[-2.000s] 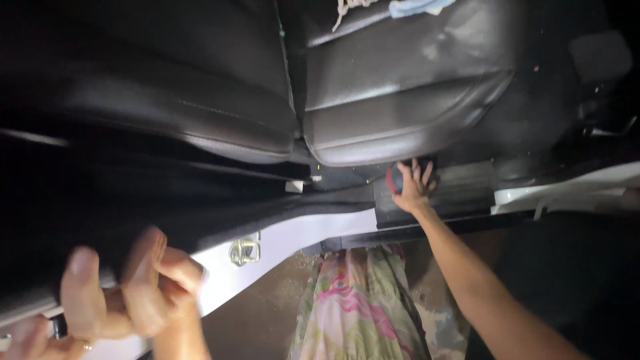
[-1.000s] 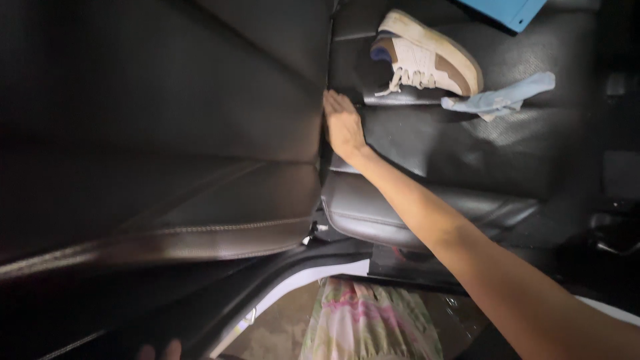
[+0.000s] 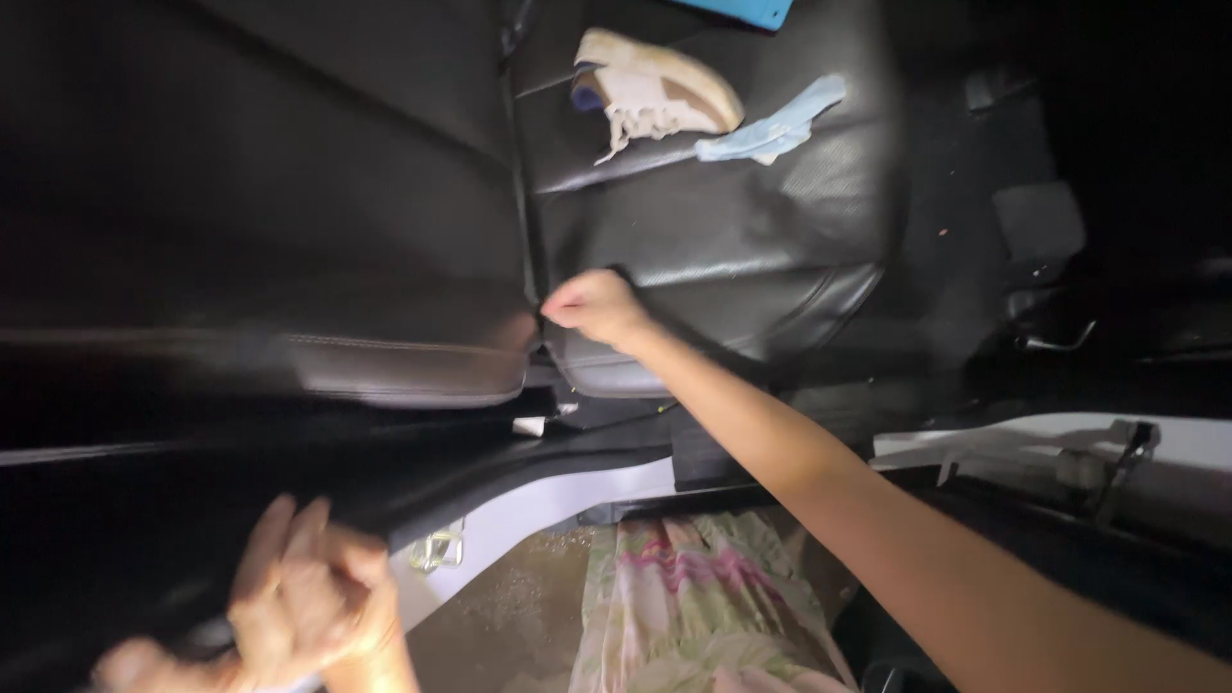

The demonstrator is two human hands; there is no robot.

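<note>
My right hand (image 3: 599, 310) is at the front part of a black leather car seat cushion (image 3: 712, 231), beside the seam with the seat backrest (image 3: 404, 366). Its fingers are curled together; whether something small is between them cannot be told. At the lower left, my left hand (image 3: 308, 587) is raised near the door opening, blurred, with bent fingers and nothing visible in it. A white and brown shoe (image 3: 664, 87) with loose laces lies on its side on the cushion. Touching its toe is a light blue cloth (image 3: 775, 125).
A blue flat object (image 3: 746, 10) lies at the top edge. The white door frame (image 3: 539, 505) with a metal striker (image 3: 438, 547) runs below the seat. Floral fabric (image 3: 693, 587) hangs at bottom centre. Dark footwell carpet (image 3: 948, 241) lies to the right.
My right hand has drawn back from farther up the seam toward the seat's front edge, its fingers now curled. My left hand has come back up into view at the lower left.
</note>
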